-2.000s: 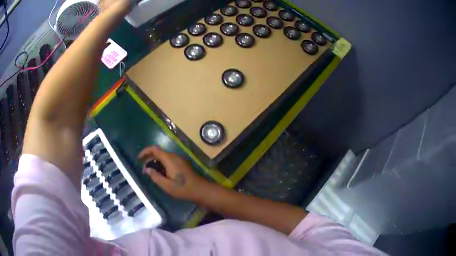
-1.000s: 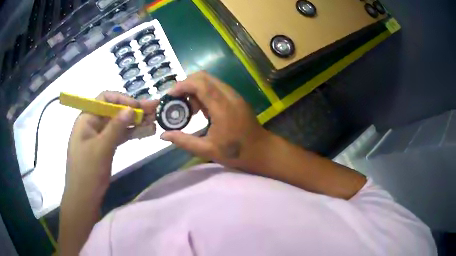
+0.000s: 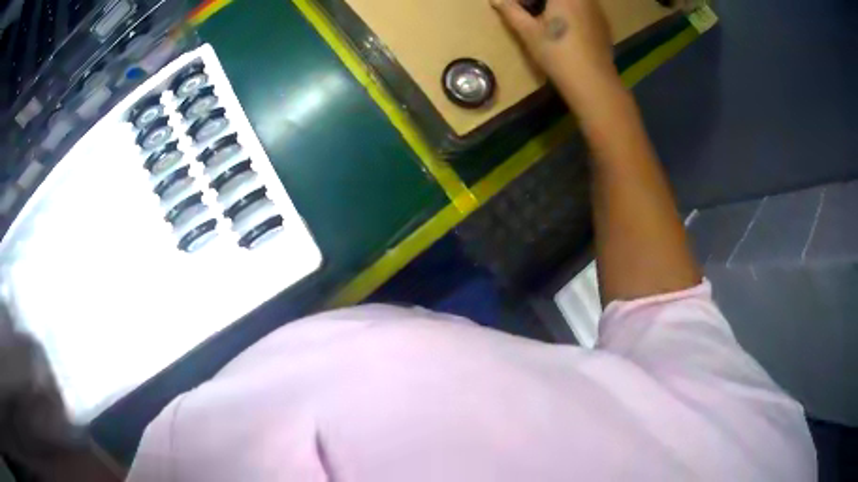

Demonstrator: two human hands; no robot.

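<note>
My right hand point(image 3: 546, 26) is at the top edge, over the cardboard sheet point(image 3: 405, 28), partly cut off. Its fingers are around a dark speaker driver point(image 3: 533, 5), of which only a small part shows. Another speaker driver point(image 3: 468, 83) lies flat near the cardboard's lower corner, silver centre up. The white tray point(image 3: 103, 311) lies at the left, with speaker drivers point(image 3: 233, 175) on edge in two rows at its right part. My left hand point(image 3: 23, 377) is a dark blur at the lower left edge; its fingers and anything in them cannot be made out.
A green mat point(image 3: 320, 132) edged with yellow tape point(image 3: 376, 94) lies between tray and cardboard. Clear plastic trays point(image 3: 56, 104) with dark parts and a blue spot are at the upper left. A pale ridged surface point(image 3: 771, 245) is at the right.
My right hand has left the tray area and moved up and right to the cardboard. The driver it held is out of it. My left hand has moved down and left; the yellow probe no longer shows.
</note>
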